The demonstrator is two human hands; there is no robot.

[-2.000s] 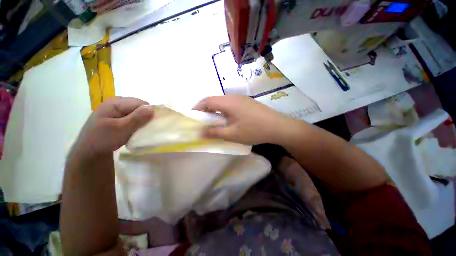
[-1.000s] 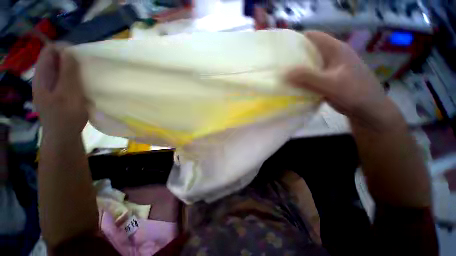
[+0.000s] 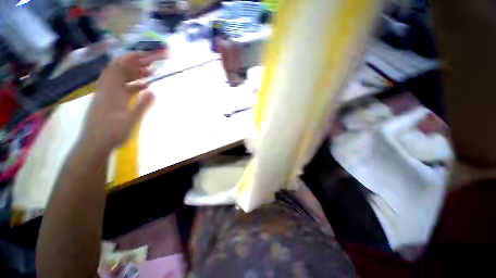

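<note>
The white to cream garment piece [image 3: 299,81] hangs in long folds from the top edge of the view down to my lap, with yellowish bands along it. Its upper end is out of the picture. My left hand [image 3: 122,100] is raised over the left of the table, its fingers apart and empty. My right forearm rises at the right edge; my right hand is cut off by the top edge. Everything is blurred by motion.
The white table [image 3: 187,117] has yellow tape [image 3: 127,160] at left. The sewing machine head [image 3: 233,61] is partly hidden behind the cloth. White pieces [image 3: 400,174] hang at right. Pink cloth [image 3: 166,266] with a label lies lower left. Part of a person [image 3: 121,19] shows at the upper left.
My left hand has let go of the cloth and opened. The cloth, stretched between both hands before, now hangs upright at centre right. My right arm has moved up and to the right.
</note>
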